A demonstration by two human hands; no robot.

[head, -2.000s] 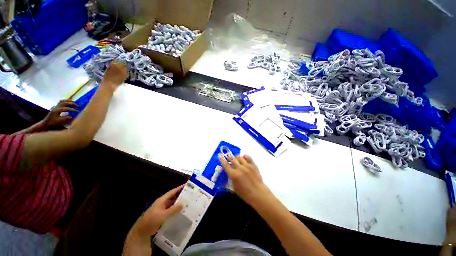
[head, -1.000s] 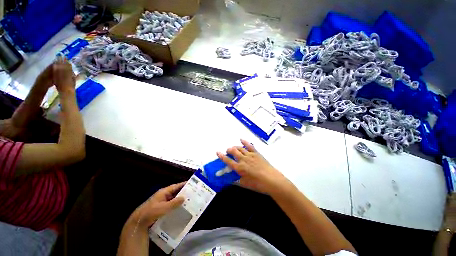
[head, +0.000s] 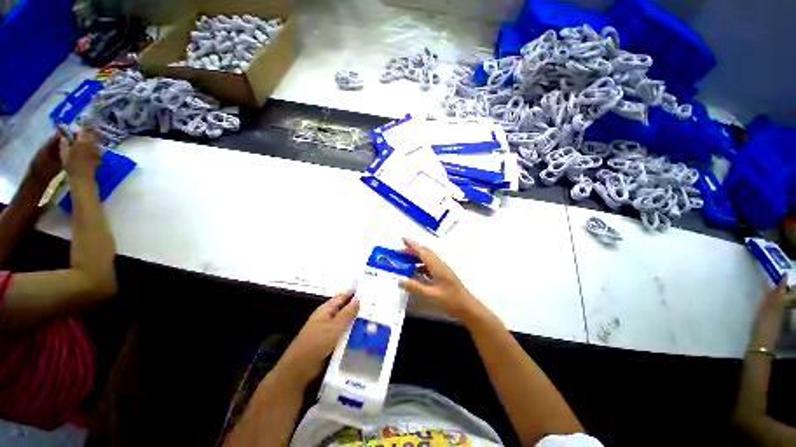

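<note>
A slim white and blue window box (head: pixel 377 301) is held upright above my lap, at the bench's front edge. Blue shows through its window in the lower half, and its blue end flap is at the top. My left hand (head: pixel 327 336) grips the box's left side. My right hand (head: pixel 436 281) is at the top right corner, fingers on the blue end. The cable and adapter inside cannot be made out clearly.
Several window boxes (head: pixel 428 175) lie loosely piled ahead. A heap of white cables (head: pixel 576 96) and blue trays (head: pixel 663 44) stand at back right. A cardboard carton (head: pixel 253 83) holds white adapters. A single cable (head: pixel 602 230) lies right. Co-workers' arms show at both sides.
The blue tray has slid down into the box and now shows through its window. The box has turned more upright. The view has shifted right. The left neighbour's hands have come together.
</note>
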